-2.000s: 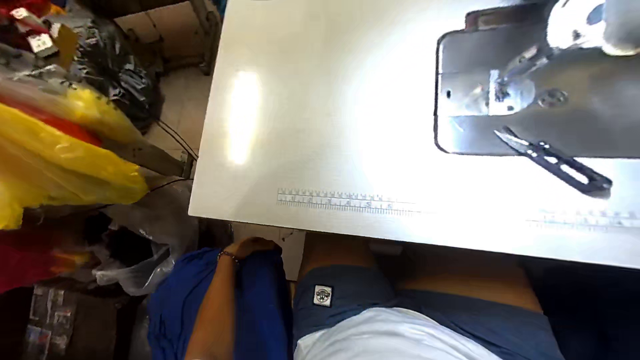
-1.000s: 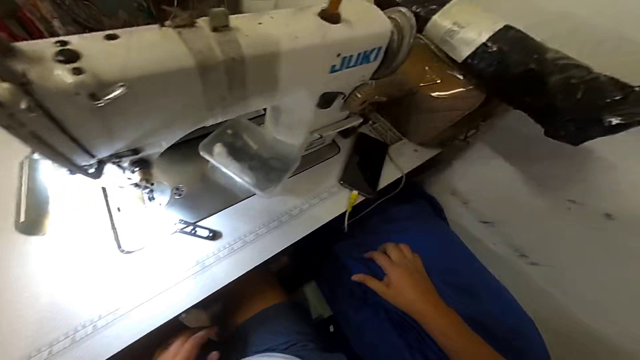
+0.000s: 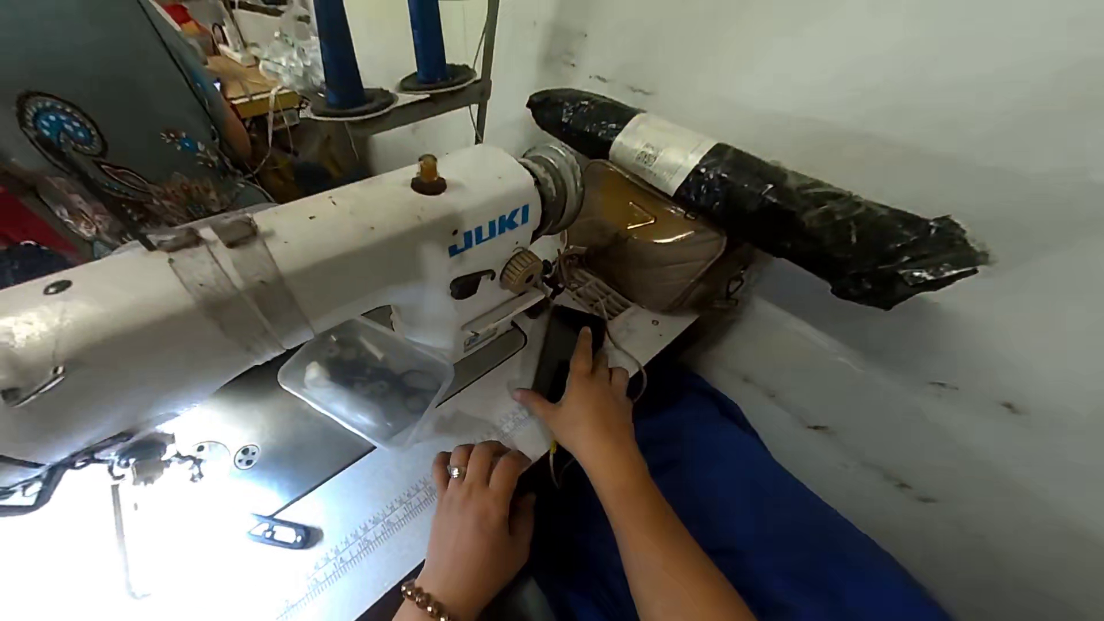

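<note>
My right hand [image 3: 592, 405] rests over a black smartphone [image 3: 556, 349] at the table's right end, its index finger on the phone and its thumb spread at the side. Beside it, my left hand [image 3: 483, 500], with a ring and a beaded bracelet, lies palm down at the front edge of the sewing table [image 3: 466, 423], holding nothing visible. A white Juki sewing machine [image 3: 379, 237] spans the view. Under its arm stands a clear plastic container [image 3: 366, 384] of small parts. Thread snips [image 3: 283, 532] lie near the lit needle area, left of my left hand.
A black plastic-wrapped roll [image 3: 776, 203] leans by the wall above a brown pouch [image 3: 651, 237]. Blue thread cones [image 3: 339, 56] stand behind the machine. Blue fabric [image 3: 733, 500] hangs below the table's right end. A person in patterned clothing [image 3: 112, 129] is at the upper left.
My right hand has moved from the blue fabric onto the phone. My left hand has come up to the table edge. The view has swung far to the right since the earliest frame.
</note>
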